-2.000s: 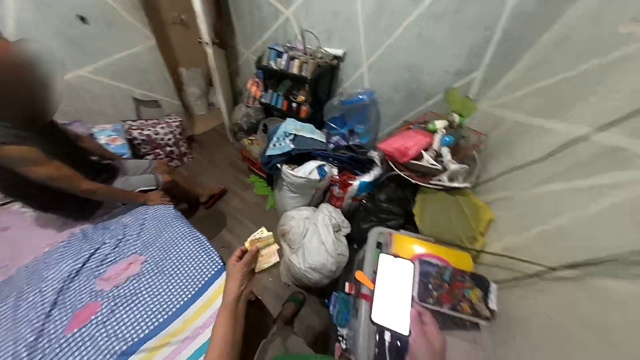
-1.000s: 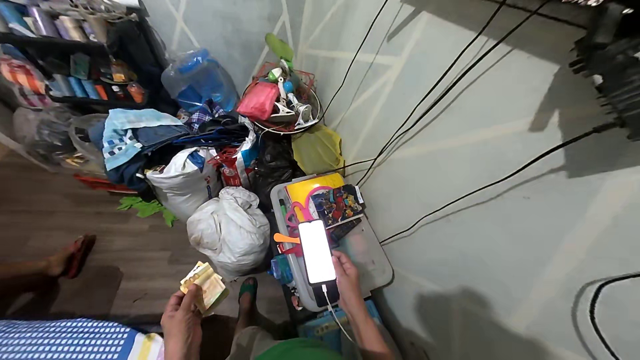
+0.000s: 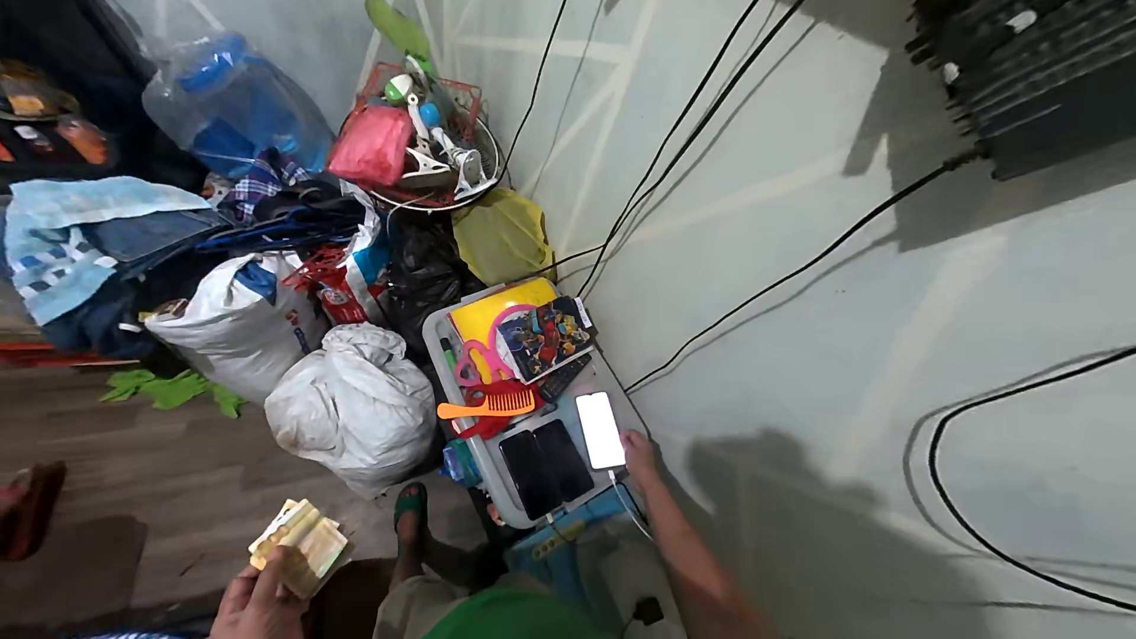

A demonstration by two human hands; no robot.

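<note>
Several folded banknotes [image 3: 300,543] are pinched between the thumb and fingers of my left hand [image 3: 262,596], low on the left over the wood-look floor. My right hand [image 3: 639,454] is at the right edge of a smartphone with a lit white screen [image 3: 601,430], which lies on or just over the lid of a grey plastic bin [image 3: 508,497]. A white cable runs from the phone's lower end. Beside it on the lid are two dark phones [image 3: 546,466], an orange comb [image 3: 488,406], pink-handled scissors [image 3: 479,362], a remote control [image 3: 565,377] and a booklet with a colourful cover [image 3: 546,339].
A white sack [image 3: 355,404] stands against the bin's left side. Behind are a fuller sack [image 3: 240,324], folded clothes [image 3: 106,231], a water jug [image 3: 235,102] and a red basket [image 3: 461,93]. Black cables [image 3: 799,271] hang along the wall. A sandalled foot [image 3: 410,515] is below.
The view has turned well to the right. The lit phone, held up by my right hand before, is now lower at the lid's right side, and two dark phones show beside it. My left hand keeps the banknotes.
</note>
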